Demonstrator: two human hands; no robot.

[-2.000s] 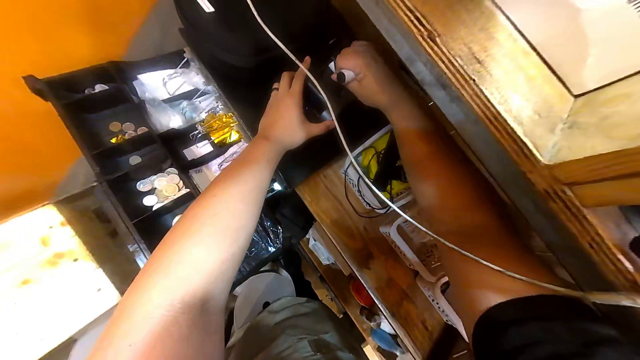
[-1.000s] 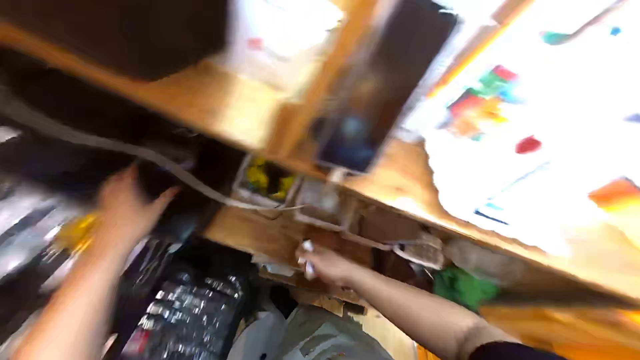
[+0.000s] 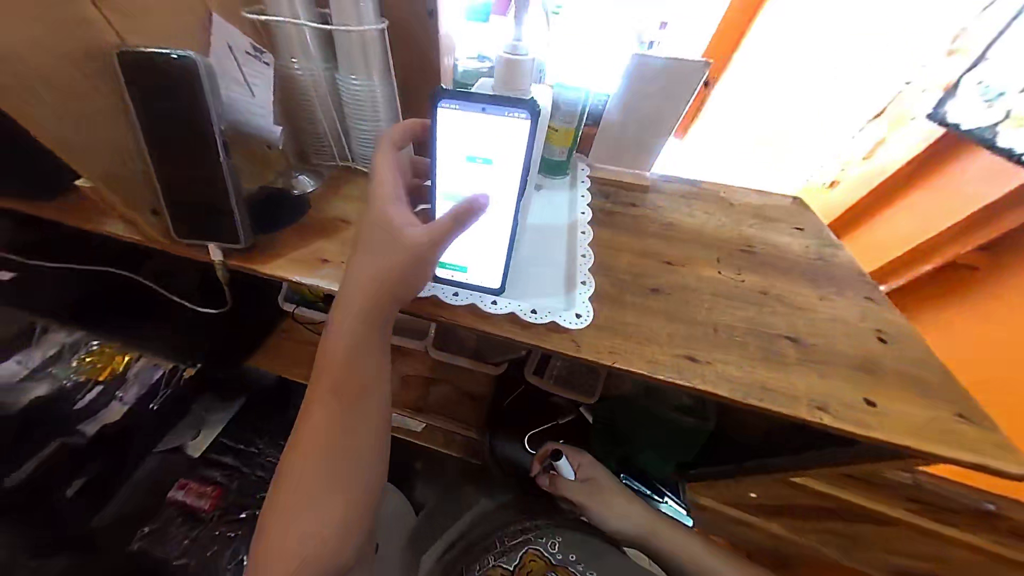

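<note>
My left hand [image 3: 412, 204] grips a smartphone [image 3: 486, 208] with a lit white screen, its thumb over the screen and its fingers behind the left edge. The phone is upright, tilted slightly, above a white scalloped tray [image 3: 560, 272] on the wooden counter. Lower down, below the counter's front edge, my right hand [image 3: 580, 488] is closed around a white marker [image 3: 562, 464] with a dark end. A second smartphone [image 3: 186, 148], its screen dark, leans at the left with a white charging cable [image 3: 218, 264] at its lower end.
Stacked clear plastic cups [image 3: 364, 88] stand behind the left hand. A pump bottle [image 3: 514, 70] and a green spray can [image 3: 564, 132] stand at the tray's back. Plastic bins [image 3: 564, 376] sit under the wooden counter [image 3: 720, 280]. Plastic packaging [image 3: 192, 496] lies at lower left.
My left hand, empty over the dark drawer area before, now holds the lit phone above the counter. My right hand still has the marker. The view has swung considerably toward the counter.
</note>
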